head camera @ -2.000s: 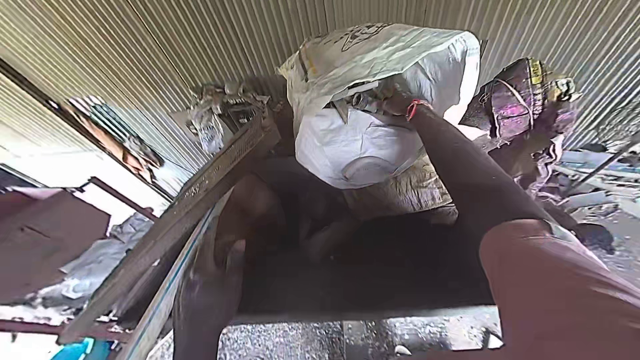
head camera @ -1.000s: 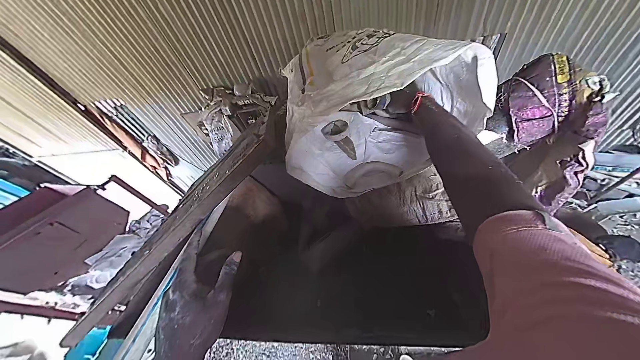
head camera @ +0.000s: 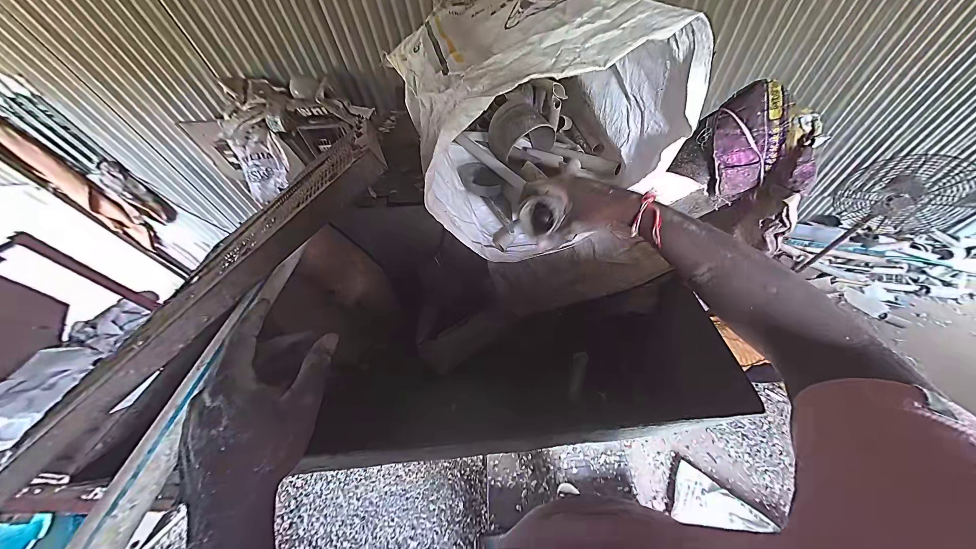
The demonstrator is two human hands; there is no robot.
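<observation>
A white woven sack (head camera: 648,91) stands with its mouth towards me, holding several plastic pipe offcuts (head camera: 522,133). My right hand (head camera: 572,202), with a red string round the wrist, is at the lower rim of the sack, closed on a short pale pipe piece (head camera: 543,213) whose round opening faces me. My left hand (head camera: 263,389) is spread at the left side of a dark machine hopper (head camera: 534,381), its fingers near a long pale strip with a blue line (head camera: 164,427). No object shows in the left hand's grasp.
A long wooden beam (head camera: 191,282) slants along the left. Behind are a corrugated metal wall (head camera: 328,38) and a bundle of bags (head camera: 259,152). At right stand a purple sack (head camera: 743,145), a round fan (head camera: 900,191) and scattered pipe scraps (head camera: 884,267). Pale chips (head camera: 381,503) lie below.
My right hand was inside the sack; it has come out to the lower rim with a pipe piece. The sack's mouth now shows the pipe offcuts. My left hand stays at the left.
</observation>
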